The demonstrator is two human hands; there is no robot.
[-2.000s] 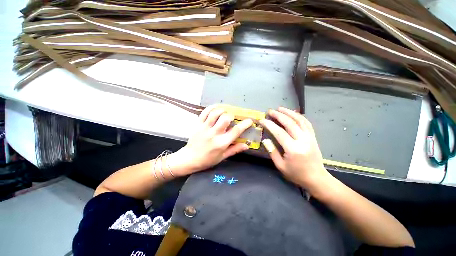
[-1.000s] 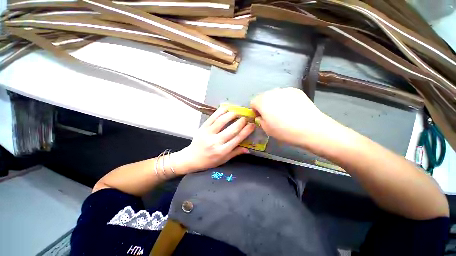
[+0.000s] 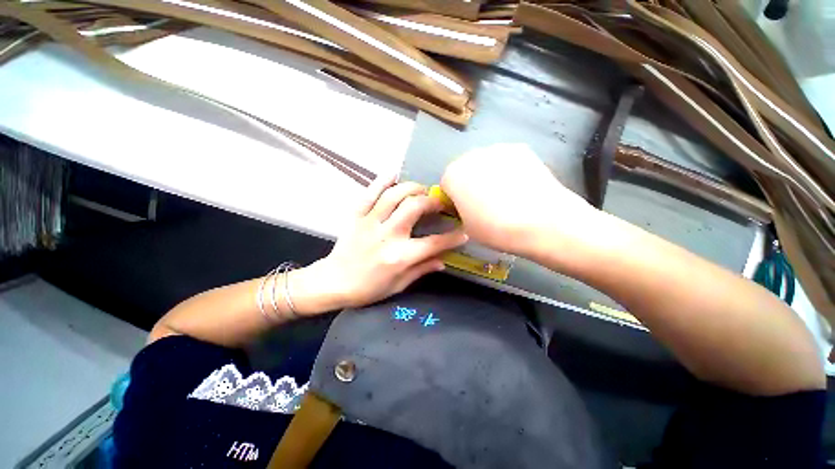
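Note:
The yellow gauge block [image 3: 476, 266] lies at the near edge of the grey slab [image 3: 549, 261], partly covered by both hands. My left hand [image 3: 389, 243] lies over its left part, fingers bent and holding it. My right hand [image 3: 504, 197] is curled in a fist over its upper side, with a bit of yellow showing at the fingertips; what the fingers hold is hidden. A thin brown strap [image 3: 330, 158] runs from the left across the white tabletop to my left fingers, where its end is hidden.
A hammer [image 3: 615, 137] lies on the slab beyond my right hand. Brown straps are heaped behind left [image 3: 384, 59] and right [image 3: 710, 114]. Green scissors handles [image 3: 776, 275] are at the right. A thin yellow strip [image 3: 613, 311] lies along the near edge, beside my right forearm.
My right hand has gone from flat, spread fingers beside the gauge to a fist over its upper side. My left hand stays on the gauge. The view has shifted, moving the bench items rightward.

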